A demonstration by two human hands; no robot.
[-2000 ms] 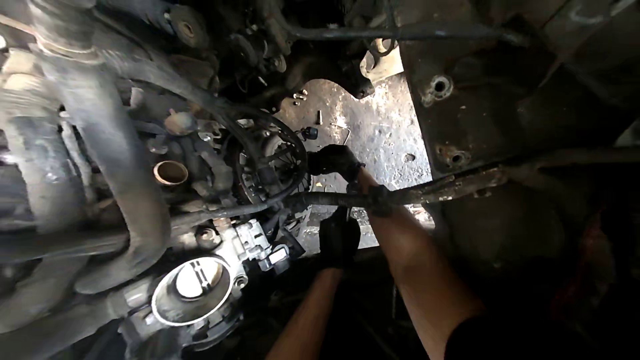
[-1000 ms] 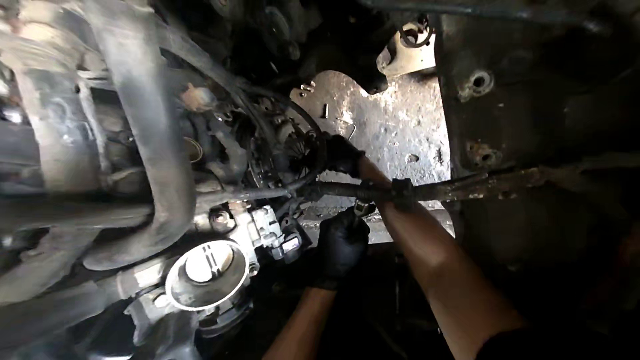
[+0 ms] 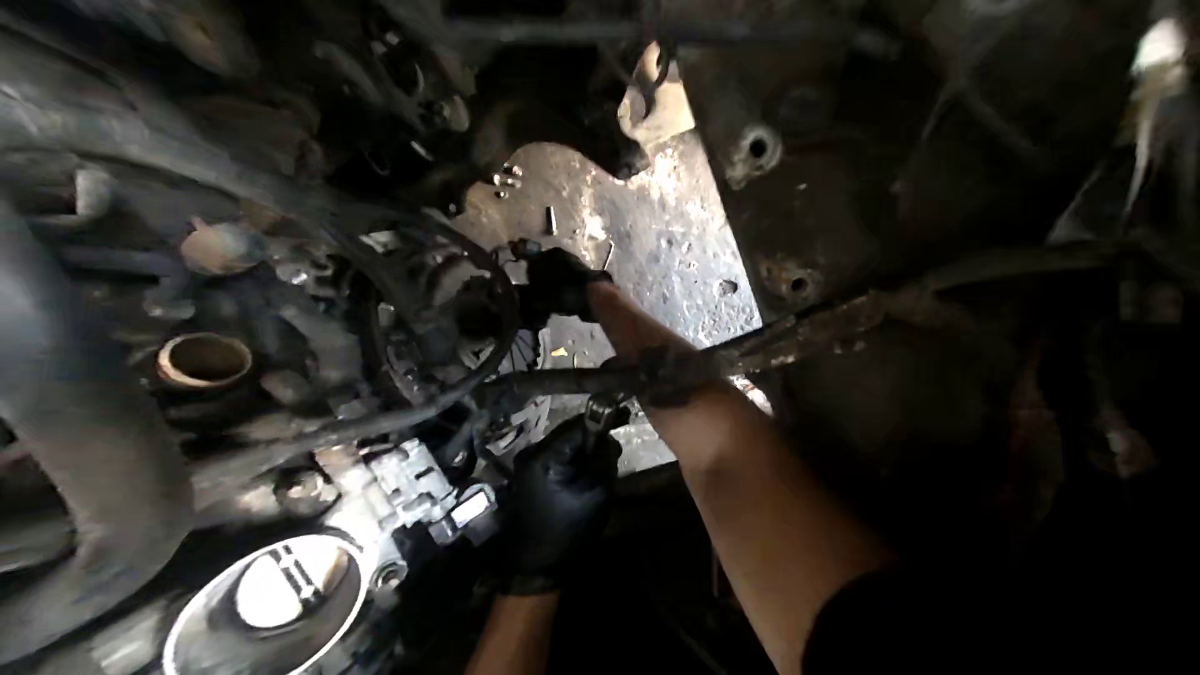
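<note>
My left hand [image 3: 561, 492], in a black glove, is closed around a metal ratchet [image 3: 600, 412], whose head sticks up past the fingers just below a dark hose [image 3: 562, 380]. Farther in, my right hand [image 3: 561, 284], also black-gloved, reaches under that hose to the side of the engine, beside a round looped cable [image 3: 506, 309]. Its fingers are in shadow, so whether they hold anything is hidden. Beneath both hands lies a worn metal plate [image 3: 670, 225] with a small pin-like piece [image 3: 551, 220] and several small fasteners [image 3: 507, 178] on it.
An open throttle body [image 3: 272, 600] stands at the lower left, with a light metal housing and connector [image 3: 412, 483] beside it. Thick pipes [image 3: 84, 441] and an open round port [image 3: 204, 361] fill the left. A dark panel with bolt holes [image 3: 755, 148] borders the right.
My left hand, lower and darker two seconds ago, has come up with the ratchet head showing above its fingers. The right hand stays beside the engine. The view has shifted somewhat.
</note>
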